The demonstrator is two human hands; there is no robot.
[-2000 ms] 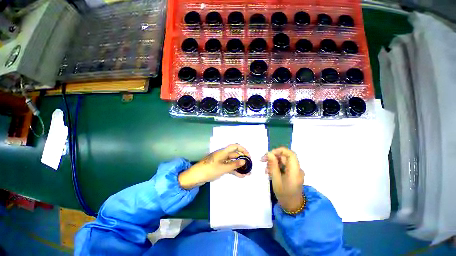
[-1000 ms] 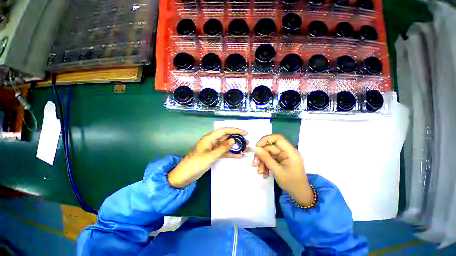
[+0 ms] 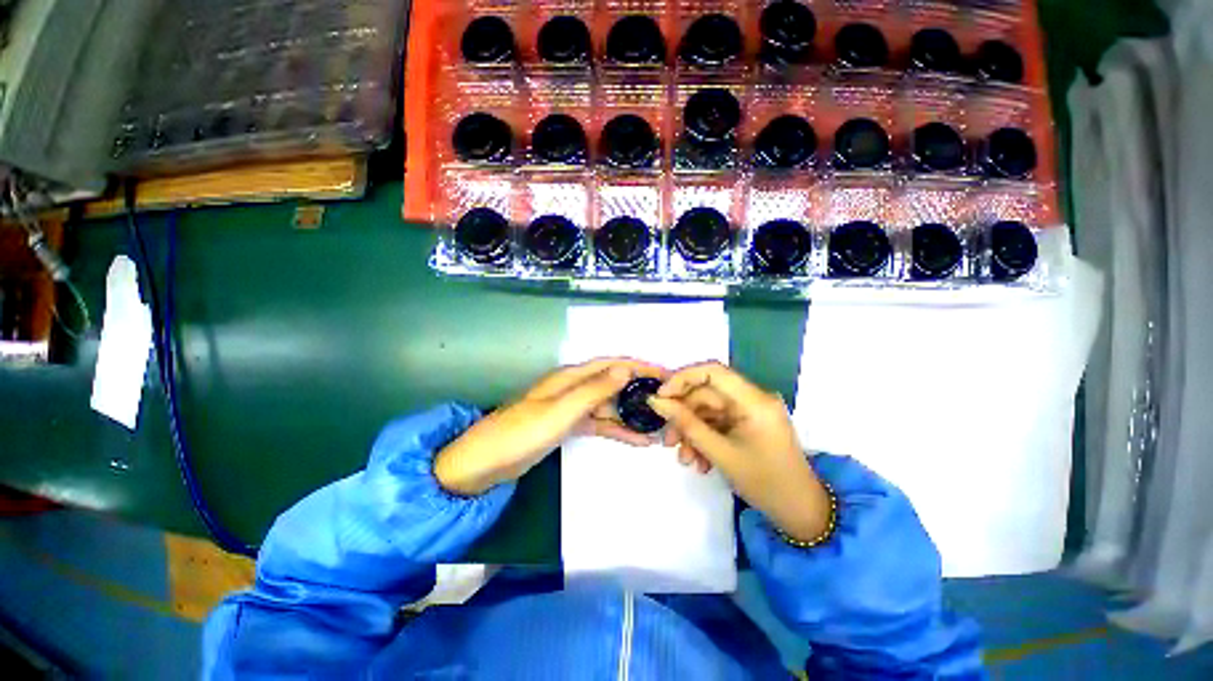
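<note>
A round black lens assembly is held over the narrow white paper sheet. My left hand grips it around its left side, with its round face turned up. My right hand is at its right side, thumb and forefinger pinched together with the tips on the face of the lens assembly. Whether a small piece is between those fingertips is too small to tell. Rows of similar black parts stand in the clear blister tray beyond my hands.
An orange-red carrier tray lies under the blister tray. Wider white sheets lie right, beside tall grey-white translucent sheets. At left are a white tag, blue and black cables and a greyish tray on a wooden board.
My right hand has moved left, and its fingertips now meet the lens assembly, from which they were apart before. The lens face looks darker than one second ago. The view has shifted, with the trays higher in the picture.
</note>
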